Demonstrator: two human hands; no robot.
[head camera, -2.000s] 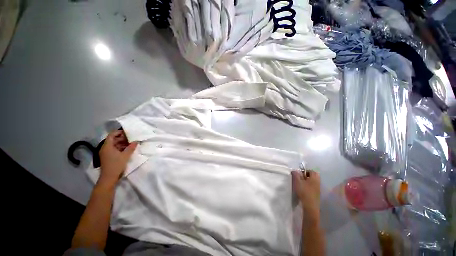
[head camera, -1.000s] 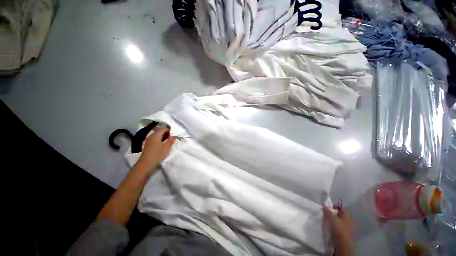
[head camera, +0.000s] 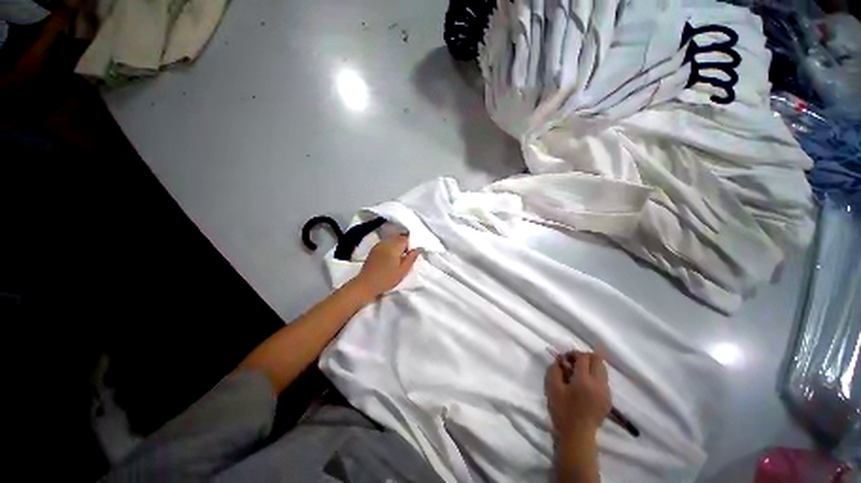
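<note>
A white shirt (head camera: 529, 330) lies spread on the glossy table, its collar at the left around a black hanger (head camera: 323, 233) with the hook sticking out. My left hand (head camera: 385, 265) pinches the shirt at the collar, beside the top of the front placket. My right hand (head camera: 578, 389) is over the lower middle of the shirt front, its fingers curled around slim dark snips (head camera: 625, 422). The dark end of the snips sticks out to the right of the hand and a thin tip shows by the fingers.
A stack of white hung shirts (head camera: 604, 85) with black hooks stands at the back, a sleeve reaching towards my shirt. Beige garments (head camera: 156, 38) lie far left. Clear polybags (head camera: 835, 321), blue garments (head camera: 835, 156) and a cut-off pink bottle (head camera: 798, 466) are at the right.
The view has shifted, so the shirt and stack sit further right in the picture. My right hand has moved from the shirt's hem inward onto its front. My left hand stays at the collar.
</note>
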